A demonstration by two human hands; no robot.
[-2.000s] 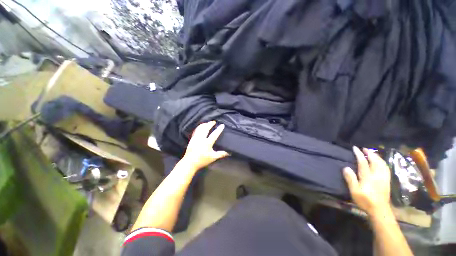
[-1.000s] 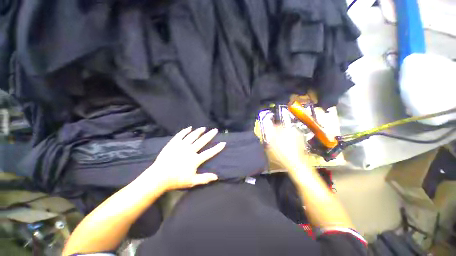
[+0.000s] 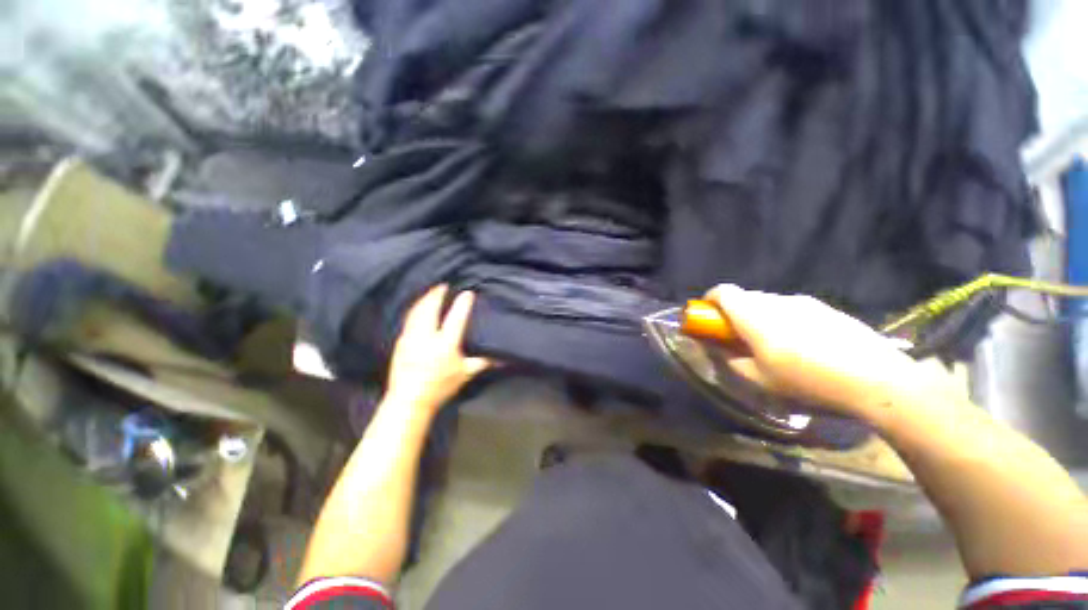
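Note:
A dark navy garment piece (image 3: 561,340) lies along the narrow board, bunched in folds at its left part. My left hand (image 3: 432,355) rests on its near edge at the left, fingers spread, gripping nothing that I can see. My right hand (image 3: 793,352) is closed around the orange handle of the steam iron (image 3: 709,319). The iron's metal body is over the right part of the garment, its tip pointing left; my hand and blur hide much of it. Whether its sole touches the cloth cannot be told.
A large dark garment pile (image 3: 835,155) rises behind the board. The bare dark board end (image 3: 233,248) sticks out at left. A yellow-green hose (image 3: 954,298) runs right from the iron. Cardboard (image 3: 96,226) and a green container (image 3: 84,512) are at left, a red-edged holder (image 3: 869,542) below right.
My right hand has taken the iron by its handle from its rest at the right and brought it left over the garment. My left hand has moved left along the cloth. The view has swung left.

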